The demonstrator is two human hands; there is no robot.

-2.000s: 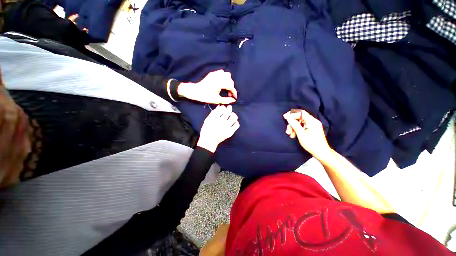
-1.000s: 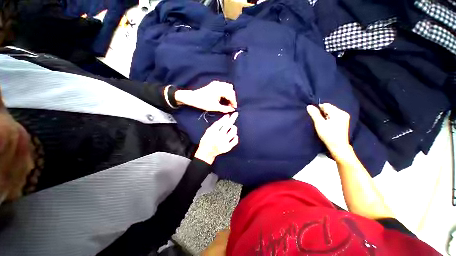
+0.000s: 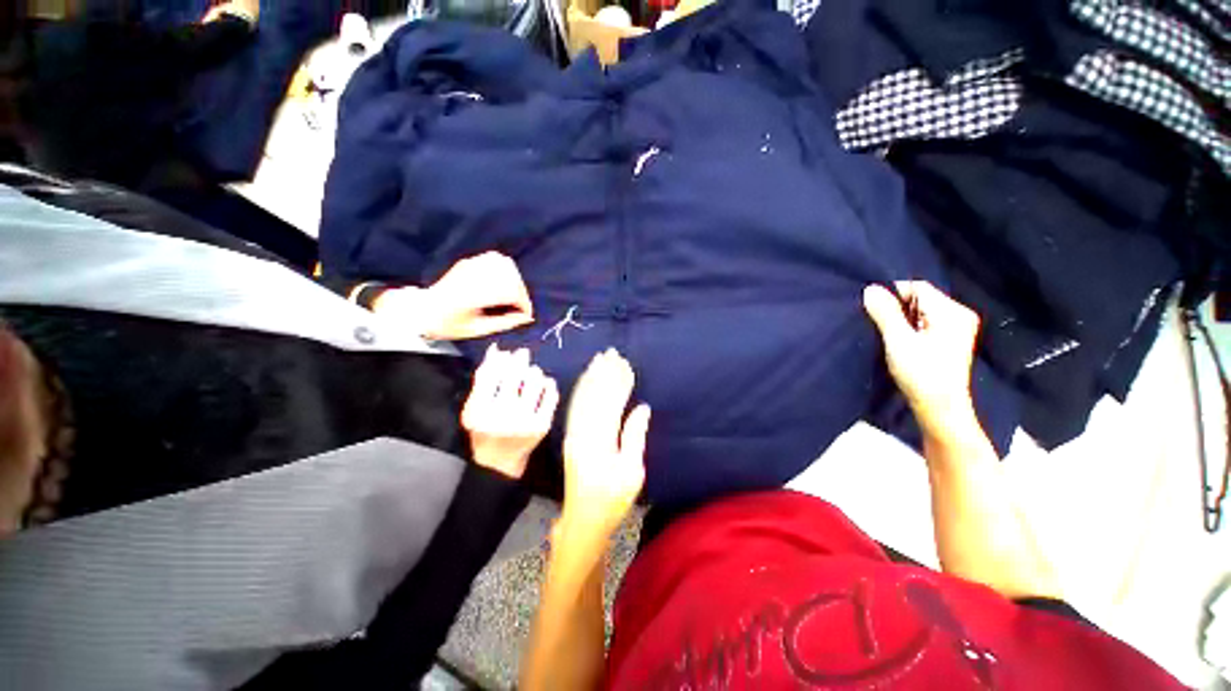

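A navy padded jacket lies front up over the table edge before me. My left hand rests on its lower front, fingers extended and holding nothing visible. My right hand pinches the jacket's right side; something small and dark shows inside the curled fingers, unclear. White thread ends lie left of the front opening, and another white thread mark is higher up. A neighbour's two hands are at the jacket's left side; whether they hold a needle cannot be told.
A person in grey and black sits close at my left, arms reaching to the jacket. Dark garments with checked trim lie at right. A dark cord hangs at the right table edge. A small tan box stands at the far edge.
My left hand has come into view onto the jacket. My right hand has moved right to the jacket's side. The neighbour's hands have moved left, off the front opening.
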